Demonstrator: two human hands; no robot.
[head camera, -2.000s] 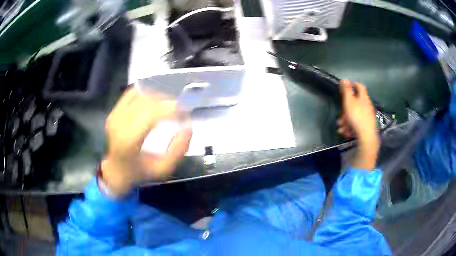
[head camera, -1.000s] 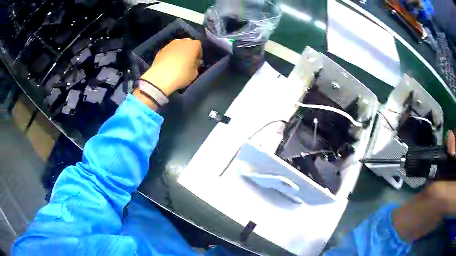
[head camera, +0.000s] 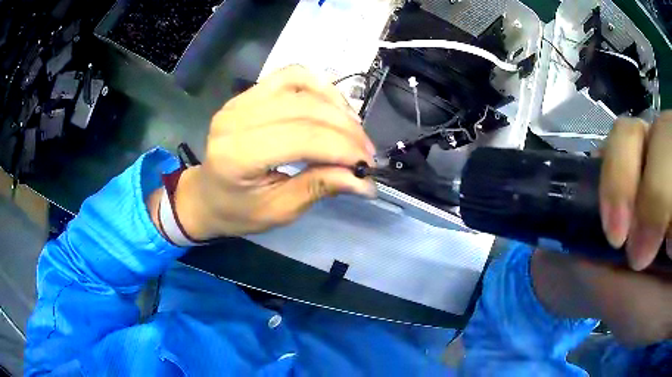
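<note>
My right hand (head camera: 637, 191) grips the thick black electric screwdriver (head camera: 541, 195), pointed left; its bit is blurred. My left hand (head camera: 280, 151) pinches a tiny dark screw (head camera: 361, 169) between thumb and forefinger, at the bit's tip end. Both are over the near edge of a white housing (head camera: 527, 110) with a black inner frame (head camera: 413, 92), a curved white strip (head camera: 449, 48) and thin leads with small white connectors. My left hand hides part of the housing's near left corner.
A second white housing (head camera: 567, 103) stands at the right. A grey-black screw tray (head camera: 195, 48) is at the upper left. Black and grey modules (head camera: 88, 99) lie heaped at the far left. A white work sheet (head camera: 413, 261) with a black tape tab lies along the bench's front edge.
My left hand has left the screw tray and moved right to the housing, now holding a screw. The screwdriver has come nearer and left, over the housing. The view has shifted.
</note>
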